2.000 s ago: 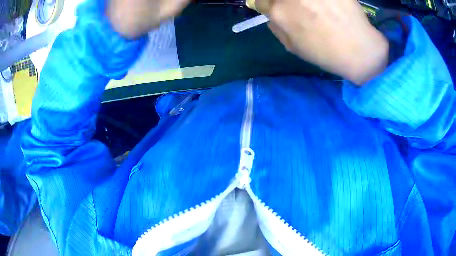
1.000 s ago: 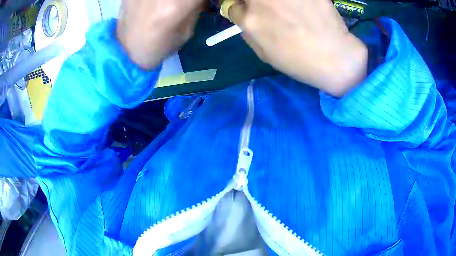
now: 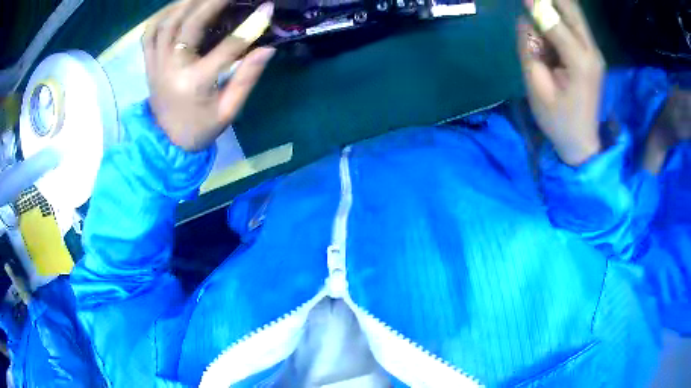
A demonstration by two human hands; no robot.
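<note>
A black electronic unit [image 3: 352,20] with small parts and a pale strip along its near edge lies at the top edge, partly cut off. My left hand [image 3: 189,83] is at the unit's left end, thumb and fingers apart, with a yellow band on one finger and a thin ring on another. An index fingertip is beside or on the unit; contact is unclear. My right hand [image 3: 564,83] is raised to the right of the unit, apart from it, with a yellow band on a finger. Its fingertips are partly cut off and blurred, so what they hold is unclear.
The unit lies on a dark green mat [image 3: 379,83]. At left are a white round base [image 3: 79,144], a tape roll [image 3: 44,108], a white sheet [image 3: 226,150], a yellow tape strip [image 3: 250,167] and a yellow card [image 3: 44,241]. Another person's blue sleeve shows at far right [image 3: 674,197].
My hands have moved apart, left hand to the left and right hand to the right. The pale rod below my right hand is no longer visible. The unit's edge now shows between the hands.
</note>
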